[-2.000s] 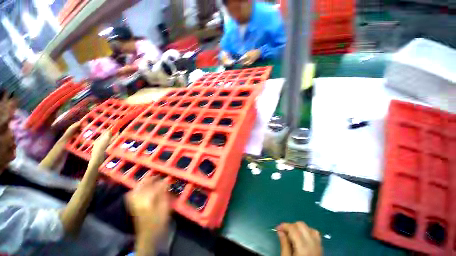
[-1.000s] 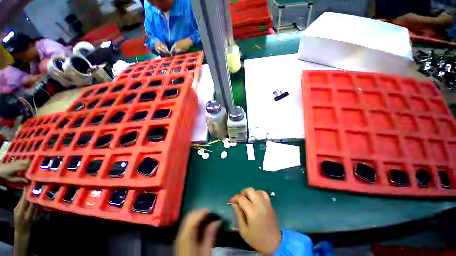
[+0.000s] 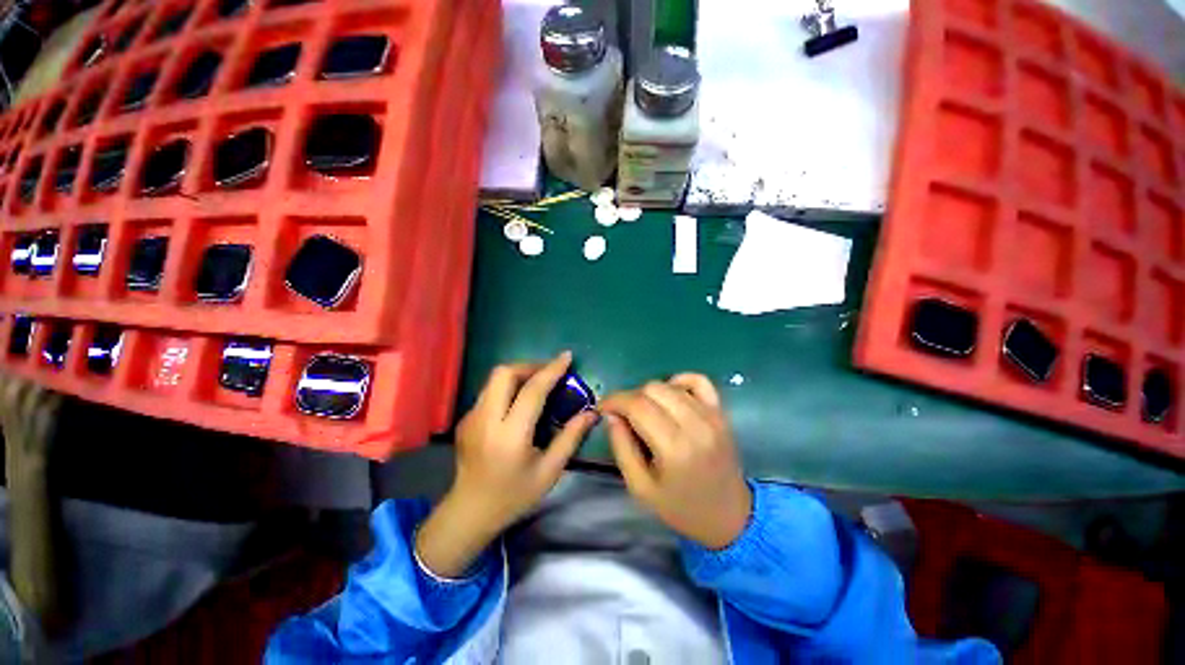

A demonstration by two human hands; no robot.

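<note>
A watch body (image 3: 571, 398) with a glossy dark face and bright rim is held over the near edge of the green bench. My left hand (image 3: 504, 442) grips it between thumb and fingers, which cover part of it. My right hand (image 3: 678, 455) is pinched at the watch's right edge, its fingertips close to my left thumb. A tiny pale tip shows at the right fingertips; it is too small to name.
Stacked red foam trays (image 3: 429, 260) holding watches stand left; another red tray (image 3: 890, 299) with several watches is right. Two bottles (image 3: 578, 117), white discs (image 3: 595, 247), thin sticks (image 3: 552, 204), a white strip (image 3: 685, 244) and white paper (image 3: 784, 266) lie ahead. Another person's hand (image 3: 26, 416) is far left.
My left hand has come from the left tray side to my right hand, bringing the dark watch body. Both hands now meet at it. The view has tilted down towards the bench.
</note>
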